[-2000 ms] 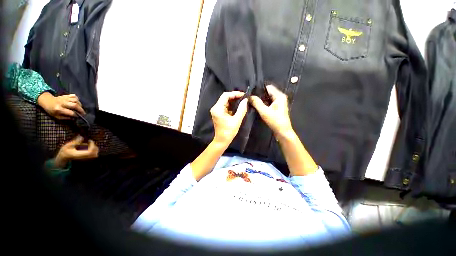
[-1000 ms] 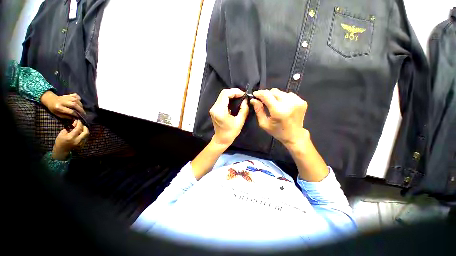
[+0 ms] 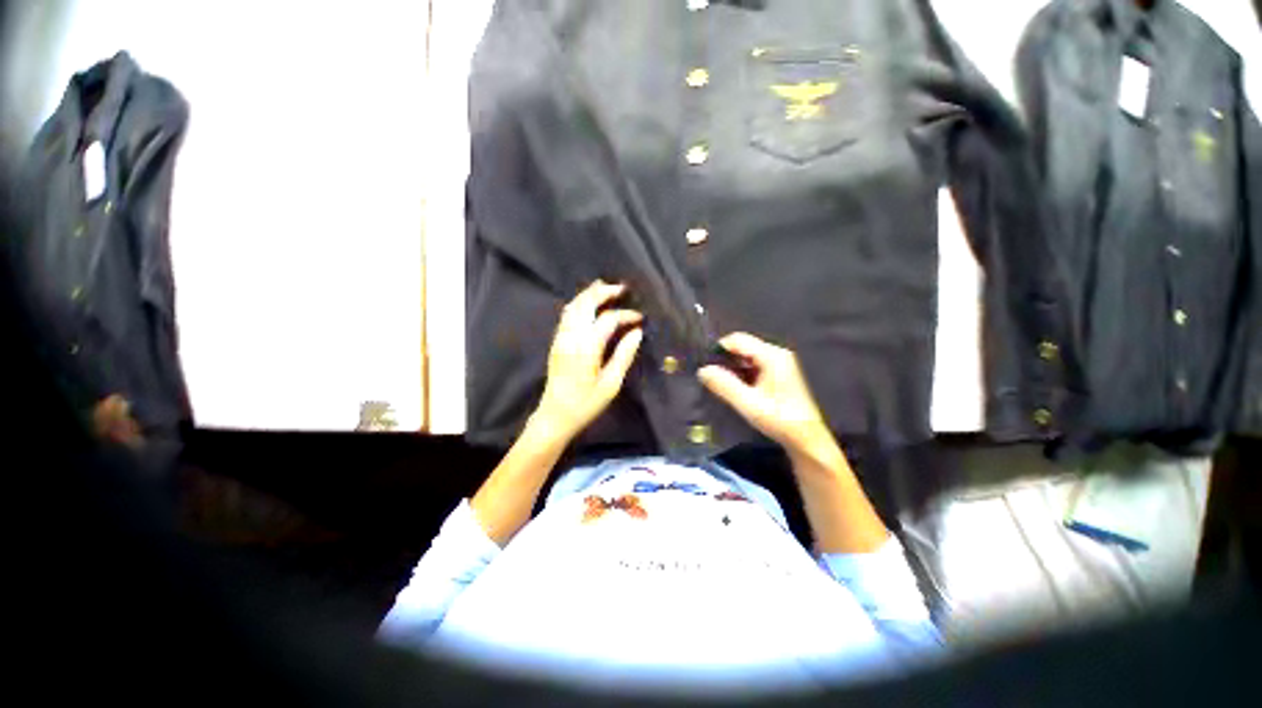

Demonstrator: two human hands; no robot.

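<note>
A dark grey denim shirt point(image 3: 817, 263) lies front up before me, with a yellow emblem on its pocket. One sleeve point(image 3: 609, 208) lies diagonally over its front, its cuff point(image 3: 681, 408) near the table edge with two metal buttons. My left hand point(image 3: 587, 362) is over the sleeve's left side, fingers apart, holding nothing visible. My right hand point(image 3: 770, 393) is at the sleeve's right edge, thumb and fingers curled close to the cloth. A dark patch shows between its fingers; I cannot tell whether it is cloth or a tool.
Another dark shirt with a white tag lies at the right point(image 3: 1197, 208), and one at the left point(image 3: 83, 235). A blurred hand point(image 3: 114, 419) is at the left shirt's bottom. The white table point(image 3: 305, 208) runs behind. A blue pen-like thing point(image 3: 1107, 535) lies on pale cloth at lower right.
My hands have parted from their pinch on the dark cloth, and the sleeve now lies flatter. The view has shifted, so more of the right shirt shows and the coworker's green sleeves no longer show.
</note>
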